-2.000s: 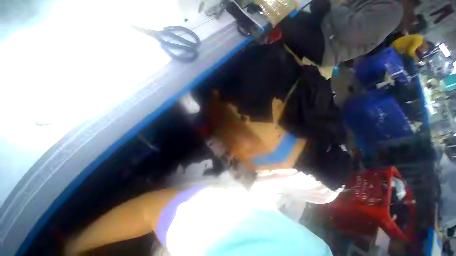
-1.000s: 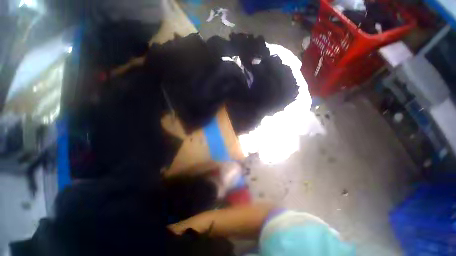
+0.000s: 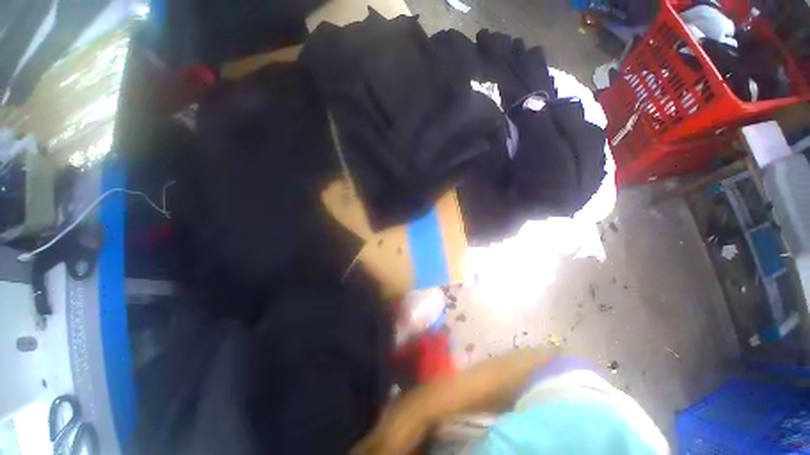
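Black cloth pieces (image 3: 266, 187) fill the middle left in a large, partly blurred dark heap. More black cloth (image 3: 417, 115) lies bunched over a brown cardboard box with a blue band (image 3: 428, 253). My right forearm comes in from the bottom right in a light blue sleeve with a purple cuff. My right hand (image 3: 386, 434) is blurred at the bottom edge beside the black cloth; its fingers cannot be made out. My left hand is not in view.
The white machine table with its blue edge (image 3: 115, 267) runs down the left, with scissor handles (image 3: 69, 431) on it. A red basket (image 3: 671, 89) stands upper right, a blue basket (image 3: 746, 418) lower right. A bright white bundle (image 3: 524, 267) lies beside the box.
The view has swung right and down from the table to the cloth heap and floor. Since one second ago, the heap and red basket have shifted right in view, and scissor handles have appeared lower left.
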